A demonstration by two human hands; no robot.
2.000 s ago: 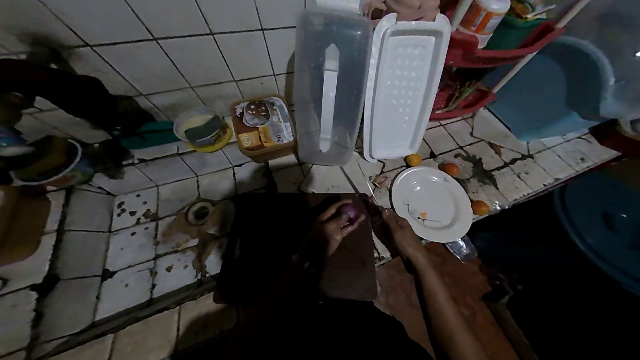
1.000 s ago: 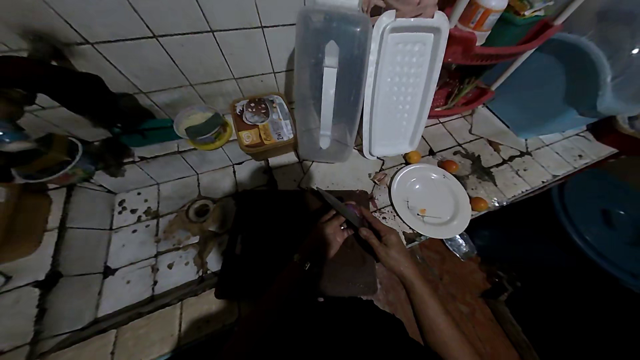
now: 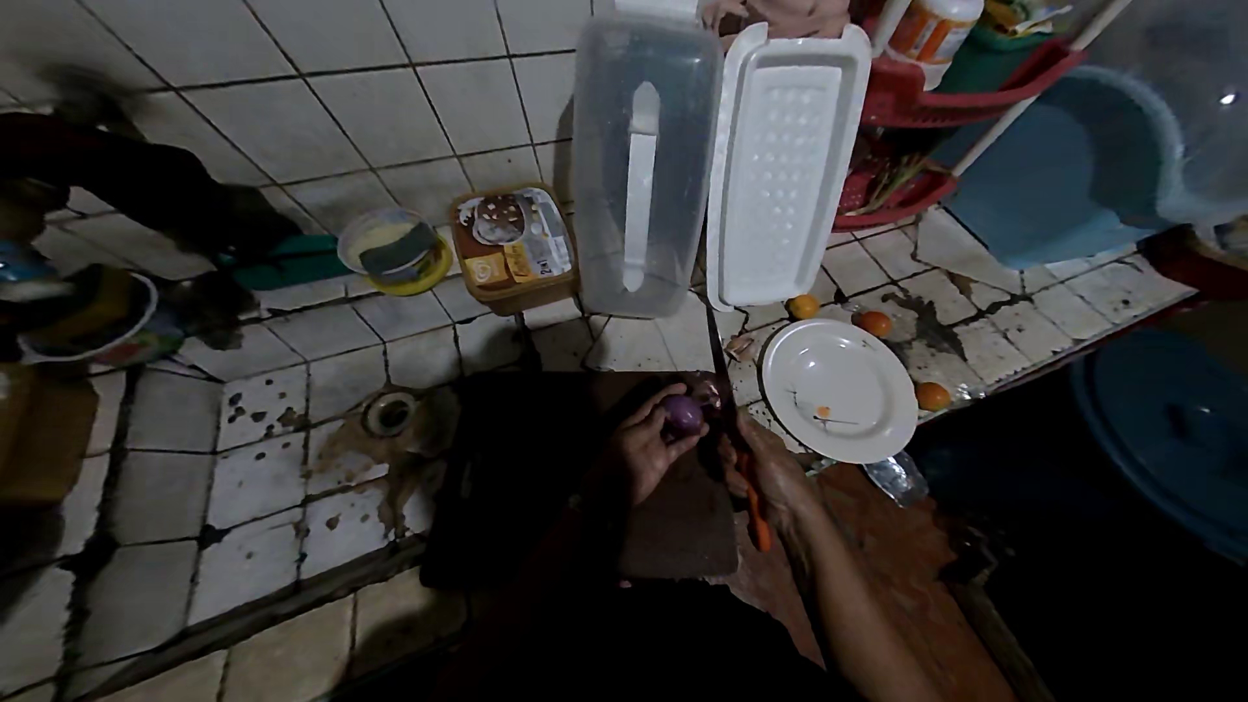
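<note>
My left hand [image 3: 645, 450] holds a small purple onion [image 3: 682, 415] above a dark cutting board [image 3: 678, 536]. In my right hand [image 3: 770, 466] is a knife with an orange handle [image 3: 754, 502], its dark blade pointing up toward the wall, just right of the onion. Purple peel [image 3: 706, 388] lies at the board's top right edge, partly behind the onion and the knife. Beside my right hand, on the tiled counter, stands a white plate [image 3: 863, 390] with small scraps on it.
Small orange fruits [image 3: 875, 324] lie around the plate. Behind the board stand a clear plastic container [image 3: 604, 195], a white tray [image 3: 780, 185], an ice cream tub [image 3: 517, 249] and a round tub [image 3: 390, 244]. A drain hole [image 3: 390, 414] is at left; a red rack [image 3: 897, 200] stands at right.
One second ago the knife blade lay across the onion, angled up and left, with both hands close together. Now the blade points away from me, and the hands are farther apart.
</note>
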